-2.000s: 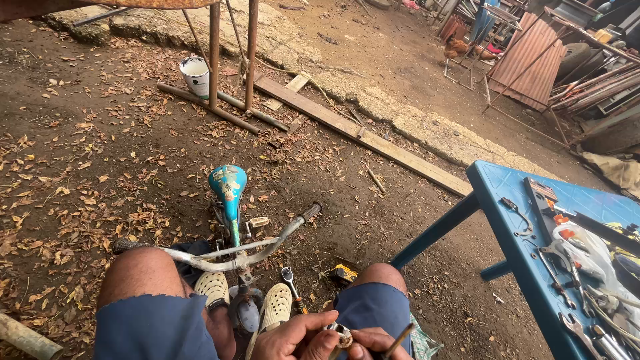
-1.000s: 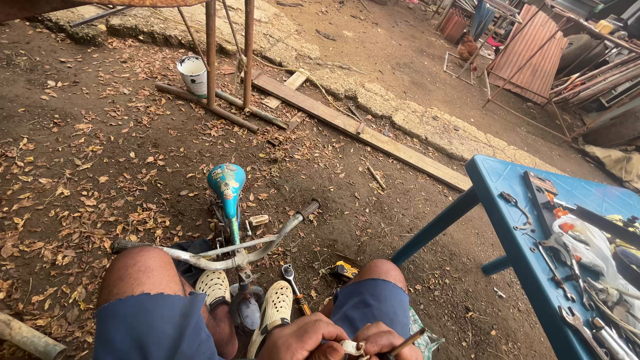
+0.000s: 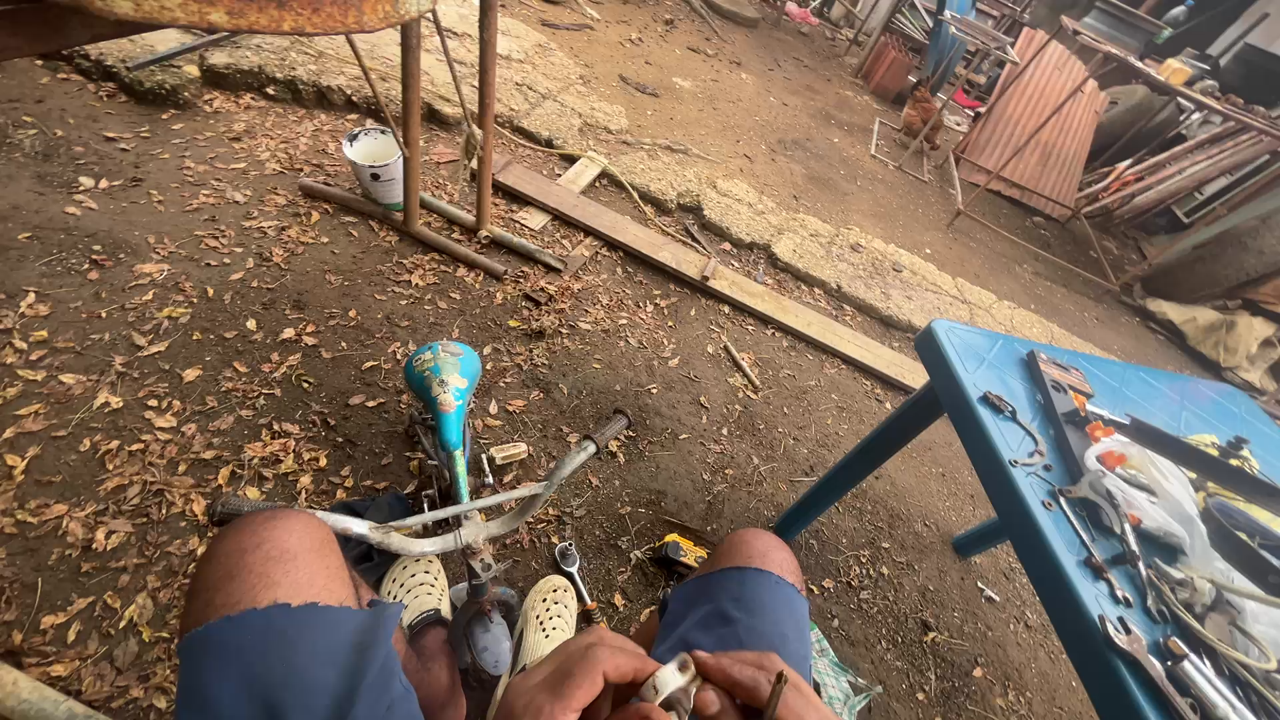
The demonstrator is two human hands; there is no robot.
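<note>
Low in the view, over my lap, my left hand [image 3: 585, 675] and my right hand [image 3: 755, 685] hold a small whitish metal part [image 3: 672, 682] between them. A thin brown rod [image 3: 775, 692] sticks up at my right fingers; its lower end is hidden. Between my knees stands a small bicycle with a worn turquoise saddle [image 3: 443, 375] and scuffed metal handlebars [image 3: 530, 508]. A ratchet wrench [image 3: 571, 568] lies on the ground beside my right clog [image 3: 548, 615]. Near my right knee is a yellow and black tool [image 3: 682, 549], partly hidden.
A blue plastic table [image 3: 985, 440] at right holds wrenches [image 3: 1140, 655], a handsaw [image 3: 1190, 450] and a plastic bag. Beyond lie a wooden plank [image 3: 720, 275], a white bucket [image 3: 374, 165] beside rusty metal legs, and a broken concrete edge. A chicken [image 3: 920, 115] stands near scrap metal.
The metal part has turned between my fingers and shows a different side. Both hands have stayed together over my lap.
</note>
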